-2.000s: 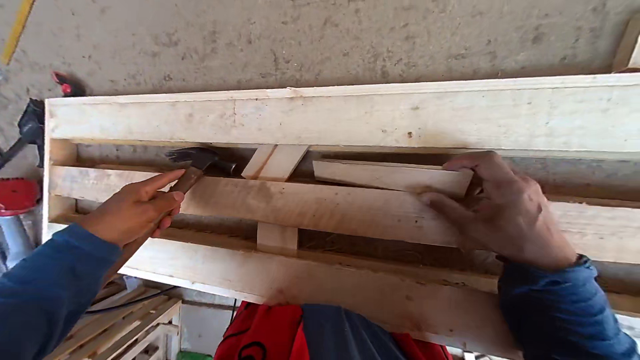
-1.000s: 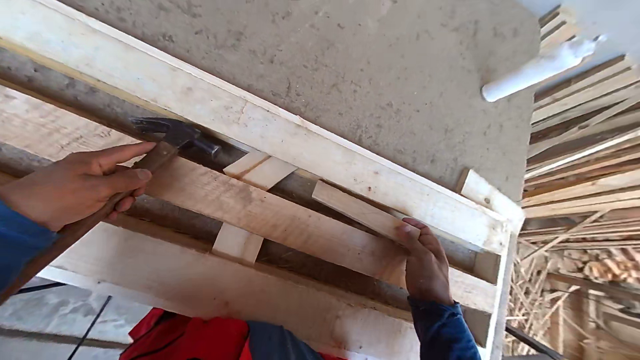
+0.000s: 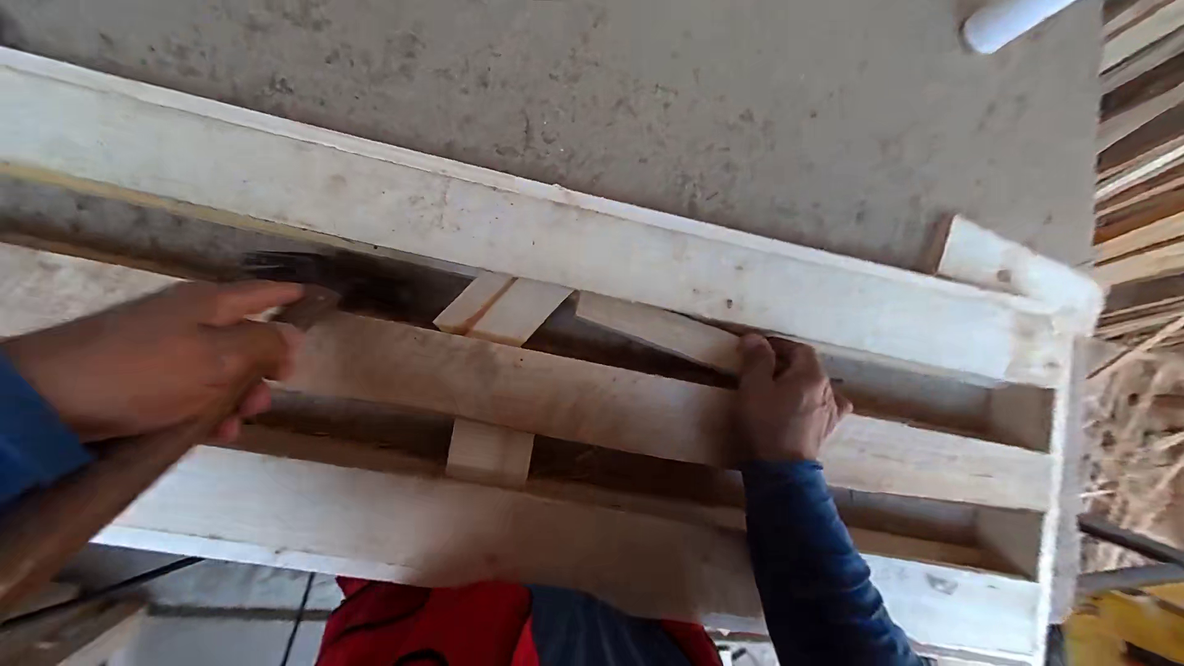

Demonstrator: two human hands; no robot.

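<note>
My left hand [image 3: 176, 356] grips the wooden handle of a claw hammer [image 3: 342, 277], whose dark head is motion-blurred over the upper gap of a slatted wooden frame [image 3: 592, 398]. My right hand [image 3: 791, 393] holds the right end of a short wood slat [image 3: 657, 328], which lies slanted in that gap between the middle board and the far board. Left of the slat, a crosswise wood piece [image 3: 504, 305] shows in the gap; a lower piece [image 3: 490, 453] shows beyond the middle board's near edge. My right fingertips are partly hidden.
A wood offcut [image 3: 999, 264] rests at the frame's far right corner. Stacked wood strips [image 3: 1142, 185] lie at the right edge. A white cylinder [image 3: 1013, 20] is on the concrete floor [image 3: 647, 102] at the top right. Something yellow [image 3: 1124, 629] stands at the lower right.
The view has swung across the frame. My left hand still holds the hammer and my right hand the slat; the slat's right end now sits lower in the gap than two seconds ago.
</note>
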